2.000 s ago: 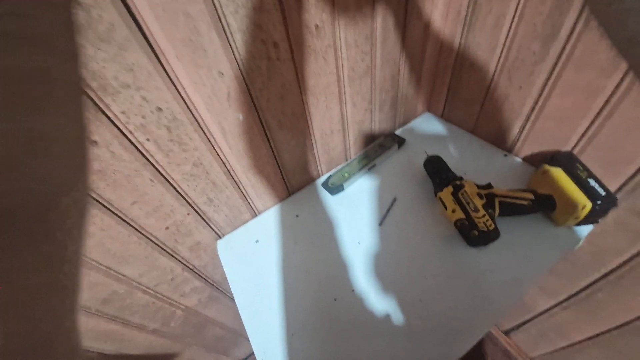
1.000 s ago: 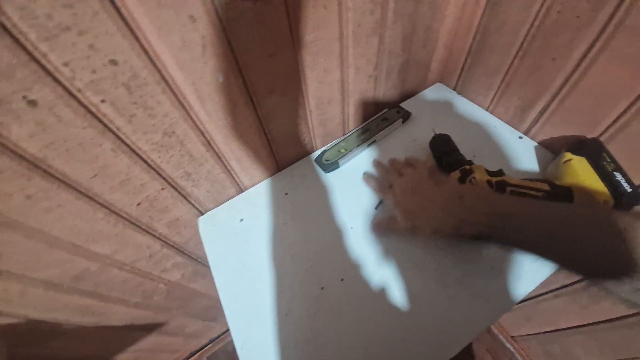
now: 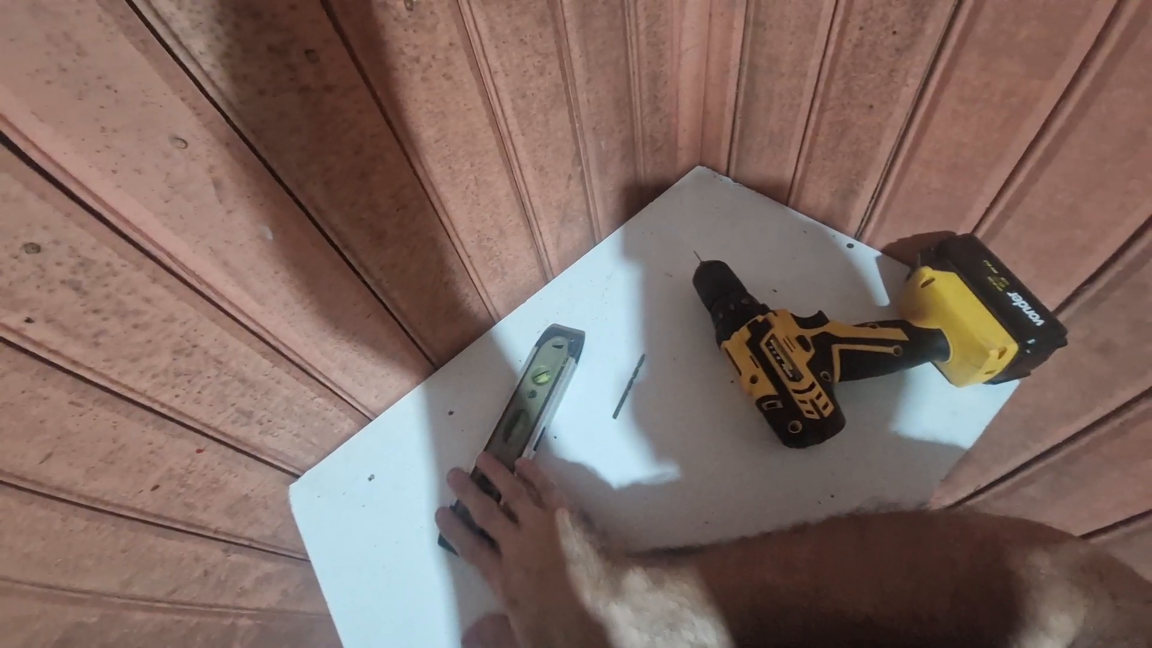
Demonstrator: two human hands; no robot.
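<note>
My right hand point(image 3: 526, 540) comes in from the lower right and lies over the near end of a torpedo spirit level point(image 3: 543, 378), fingers bent across it. The level rests on a white board point(image 3: 387, 558), its far end and green vial showing. Right of the level lies a loose twist drill bit point(image 3: 628, 387). Farther right, a yellow and black Vonder cordless drill point(image 3: 783, 378) rests on its side, with a thin bit in its chuck and its battery over the board's right edge. My left hand is out of view.
Reddish wood plank walls point(image 3: 378, 162) meet in a corner behind the white board and border both of its back edges. Small dark specks or holes dot the board. Shadows fall across the board and the walls.
The level has left the board's back edge by the wall and now lies farther forward and left, turned more lengthwise. My right hand has moved from beside the drill bit onto the level.
</note>
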